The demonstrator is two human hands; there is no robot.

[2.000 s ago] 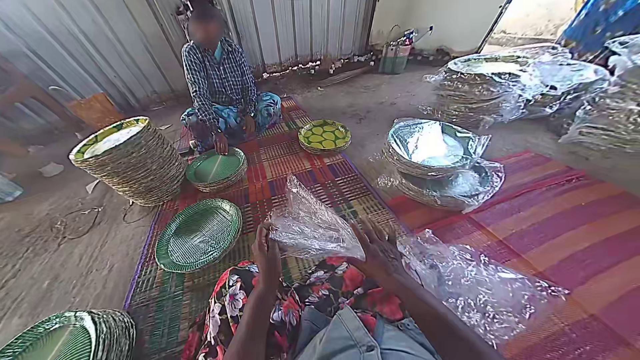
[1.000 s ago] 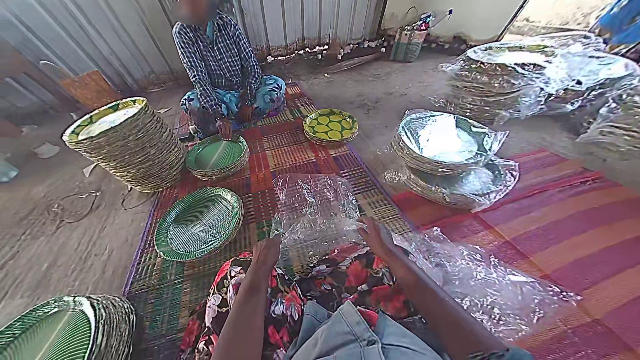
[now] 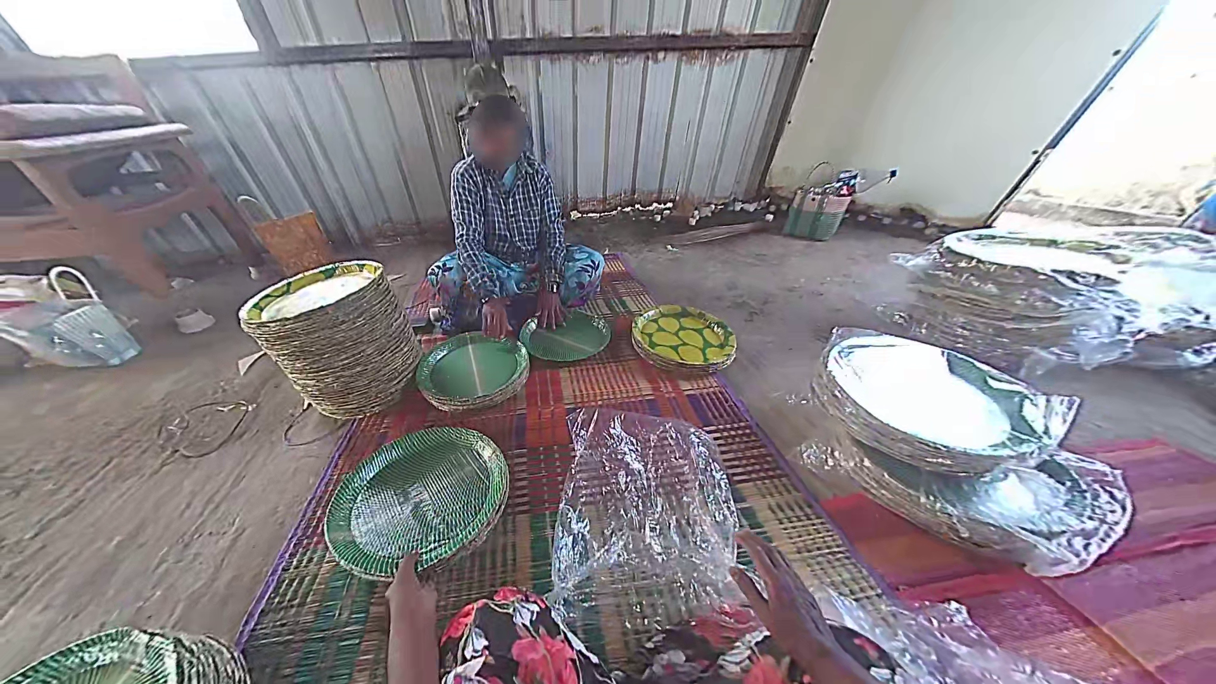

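Observation:
A clear plastic bag (image 3: 651, 494) lies spread on the woven mat in front of my lap. My right hand (image 3: 784, 603) is beside its lower right edge, fingers apart, holding nothing. At the near rim of a green striped round tray (image 3: 418, 499), on top of a small stack, is my left hand (image 3: 411, 589); whether it grips the rim cannot be told. More clear plastic (image 3: 931, 636) lies by my right forearm. Across the mat a seated person has one hand near a green tray stack (image 3: 473, 370) and the other on a second green tray (image 3: 568, 337).
A tall stack of trays (image 3: 332, 342) stands at the left, another (image 3: 123, 660) at the lower left. Yellow-patterned trays (image 3: 684, 337) sit on the mat (image 3: 560, 408). Plastic-wrapped trays (image 3: 912, 399) are at the right, with more (image 3: 1054, 285) behind. A bag (image 3: 817, 214) stands by the wall.
The plastic bag, between my hands earlier, now lies on the mat. My left hand has moved to the green tray's rim. The other person now has a hand on a separate green tray. The view has tilted up.

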